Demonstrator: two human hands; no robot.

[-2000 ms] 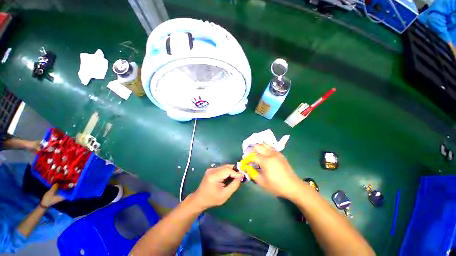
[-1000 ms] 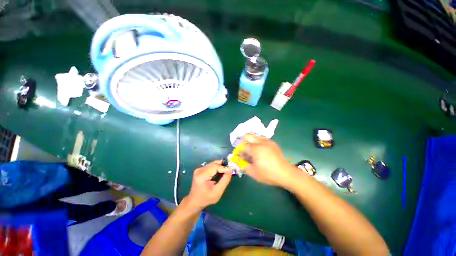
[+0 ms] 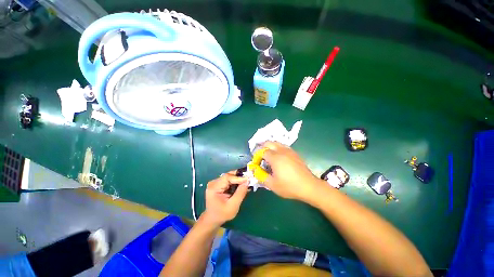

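My left hand (image 3: 224,196) pinches a small black device housing (image 3: 241,172), mostly hidden by the fingers. My right hand (image 3: 283,172) is closed on a yellow-handled tool (image 3: 259,165), whose tip is at the housing; the tip itself is too small to make out. Some white material shows between the hands. A crumpled white wipe (image 3: 275,133) lies just beyond my right hand. To the right on the green bench lie a black housing with a white and gold inside (image 3: 357,139), another housing (image 3: 335,177), and two black units with gold tails (image 3: 379,183), (image 3: 422,171).
A light-blue fan (image 3: 168,94) stands at the left, its white cord (image 3: 192,178) running toward me. Beyond my hands are a blue bottle (image 3: 269,84) with its lid open and a red-handled brush (image 3: 325,70). A blue bin (image 3: 479,211) is at right, a blue stool (image 3: 142,251) at lower left.
The view has shifted, so the fan and bottle sit further left. The person with the bin of red parts at lower left has left view except for a leg and blue clothing. Both hands keep their holds.
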